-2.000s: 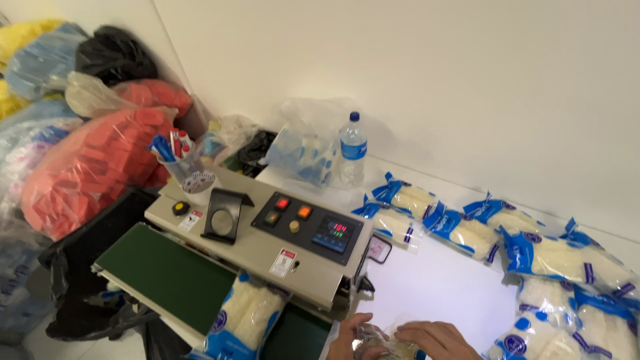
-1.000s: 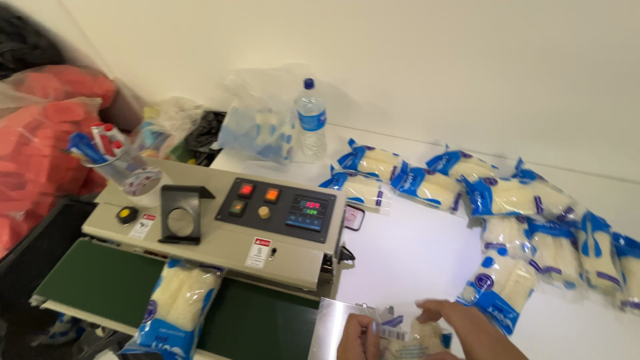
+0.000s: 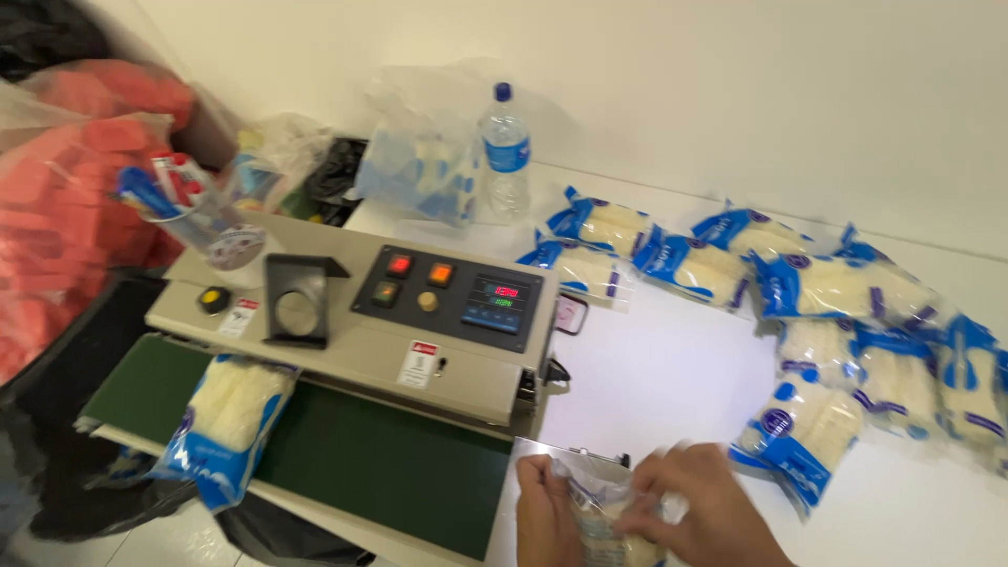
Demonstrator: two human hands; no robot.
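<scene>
At the bottom of the head view, my left hand (image 3: pixel 545 512) grips the left edge of a clear plastic packet (image 3: pixel 602 516) with pale contents. My right hand (image 3: pixel 693 500), a little blurred, has its fingers on the packet's upper right side; whether they pinch it is unclear. Left of my hands stands a continuous band sealer (image 3: pixel 339 307) with a lit control panel and a green conveyor belt (image 3: pixel 386 465). A blue and clear packet (image 3: pixel 224 425) of pale contents lies on the belt's left part. Similar packets (image 3: pixel 819 429) lie to the right on the white table.
A water bottle (image 3: pixel 506 157) and a plastic bag of packets (image 3: pixel 421 169) stand behind the sealer. A cup of markers (image 3: pixel 213 228) and a black metal bracket (image 3: pixel 298 303) are on top of it. Red-filled bags (image 3: pixel 79 189) are heaped at left. A phone-like object (image 3: pixel 570 313) lies beside the sealer.
The packet on the belt has moved left along it. My right hand has shifted over the clear packet, which my left hand still holds. The view has swung right since the earliest frame.
</scene>
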